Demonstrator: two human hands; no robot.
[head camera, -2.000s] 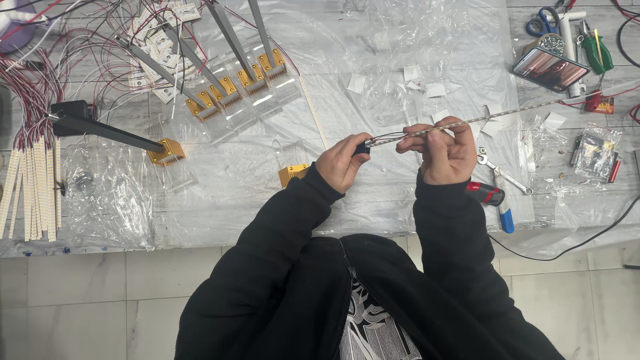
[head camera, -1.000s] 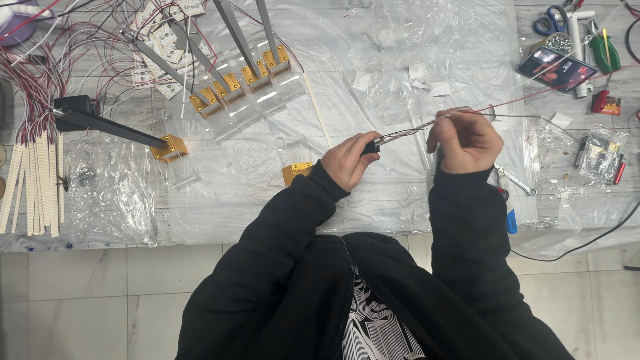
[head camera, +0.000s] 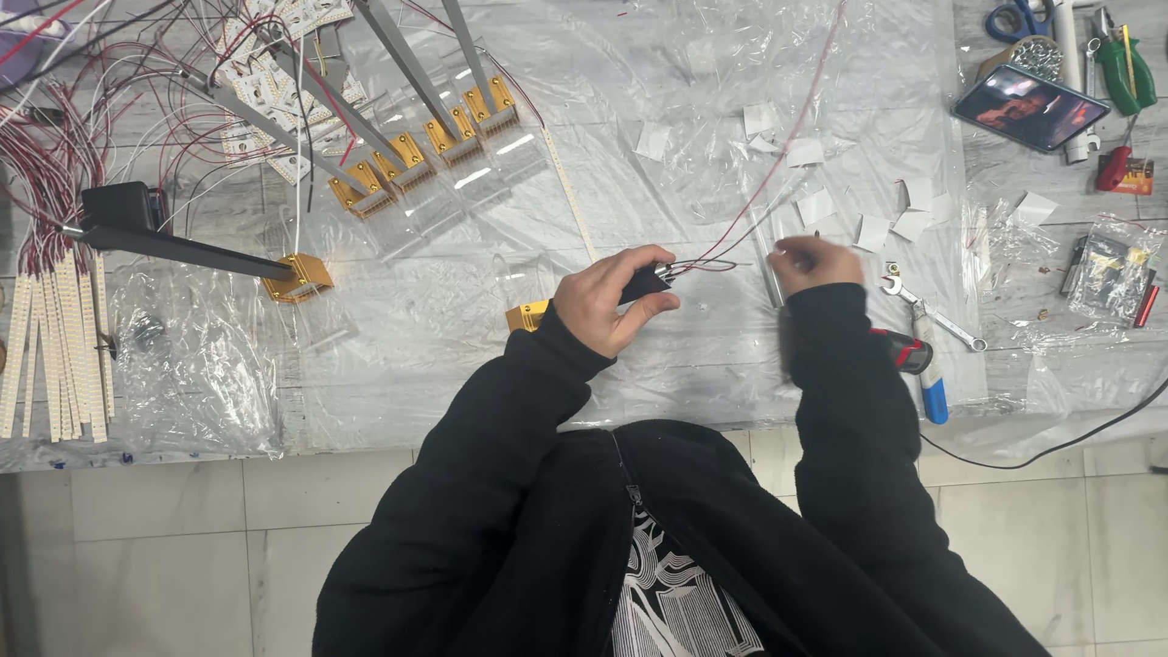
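My left hand (head camera: 610, 299) grips a small black part (head camera: 644, 284) with a metallic end, above the plastic-covered table. Thin red and dark wires (head camera: 712, 265) come out of that end; a long red strand runs up toward the top of the view. To the right, my right hand (head camera: 815, 263) is blurred and half curled, close to the wires' dark loose end; whether it holds anything cannot be told. A gold-coloured metal bracket (head camera: 527, 316) lies just left of my left wrist, partly hidden by the sleeve.
Gold brackets with grey bars (head camera: 399, 157) stand at upper left, near a bundle of LED strips (head camera: 55, 356). Right of my right hand lie a combination wrench (head camera: 933, 315), a red-and-black tool (head camera: 903, 350) and a smartphone (head camera: 1031, 107). Paper squares (head camera: 873, 232) are scattered behind.
My right hand has come away from the wires it was at, toward the right. The wires, earlier stretched between the hands, now hang looser. My left hand keeps the black part.
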